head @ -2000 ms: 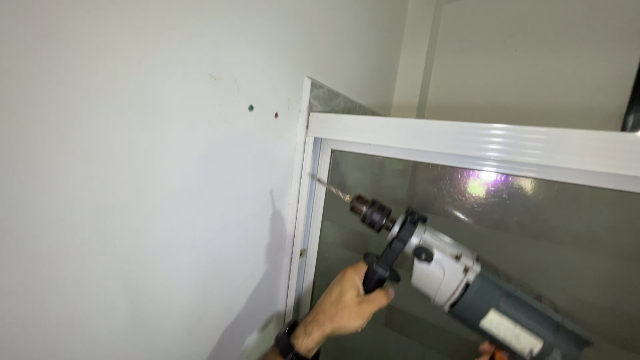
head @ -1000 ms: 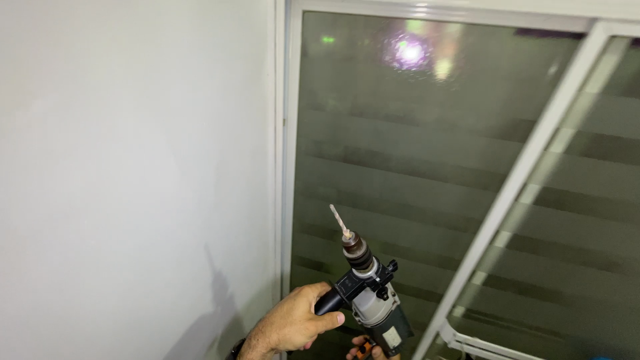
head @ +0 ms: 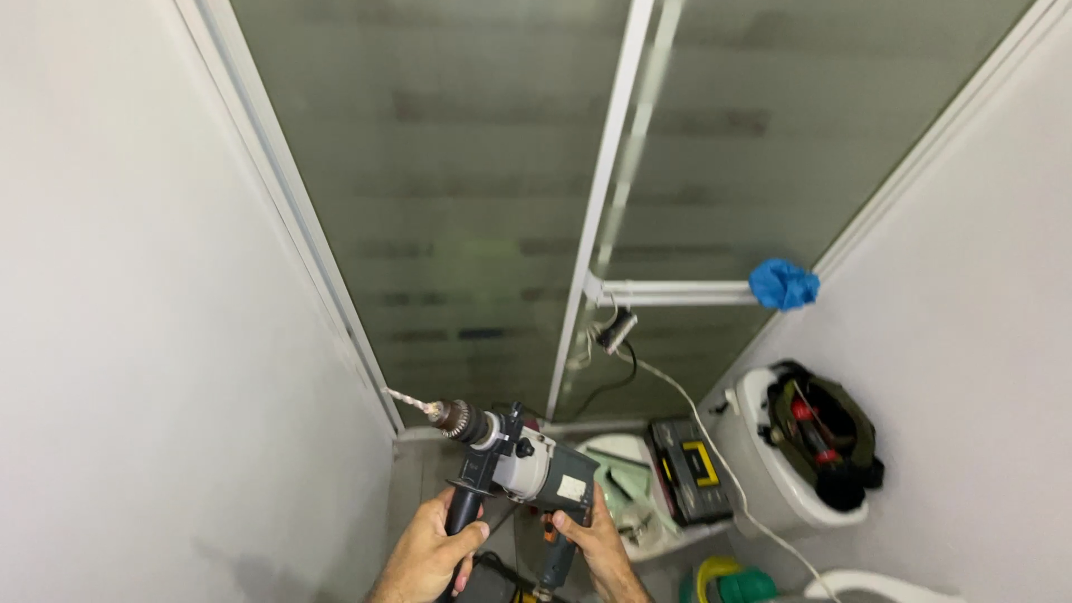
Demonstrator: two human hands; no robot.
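My left hand (head: 431, 548) is wrapped around the black side handle (head: 465, 508) of a corded power drill (head: 544, 469). My right hand (head: 596, 540) holds the drill's rear grip, with the thumb beside the orange trigger. A masonry-type bit (head: 410, 400) sits in the keyed chuck (head: 461, 420) and points to the upper left. From this view, the bit tip overlaps the lower white frame at the left wall; whether it touches cannot be told.
Glass sliding panels (head: 469, 167) in white frames stand ahead. A blue cloth or bag (head: 783, 285) hangs on the towel bar (head: 678, 293), near a plugged power strip (head: 617, 330). At right are a toolbox (head: 691, 469), a toilet tank (head: 745, 444), a tool bag (head: 825, 427) and a hanging white cord (head: 712, 444).
The view has swung far down from the top frame and wall holes to the floor area. Both hands still hold the drill, whose bit has turned from pointing mostly up to pointing left.
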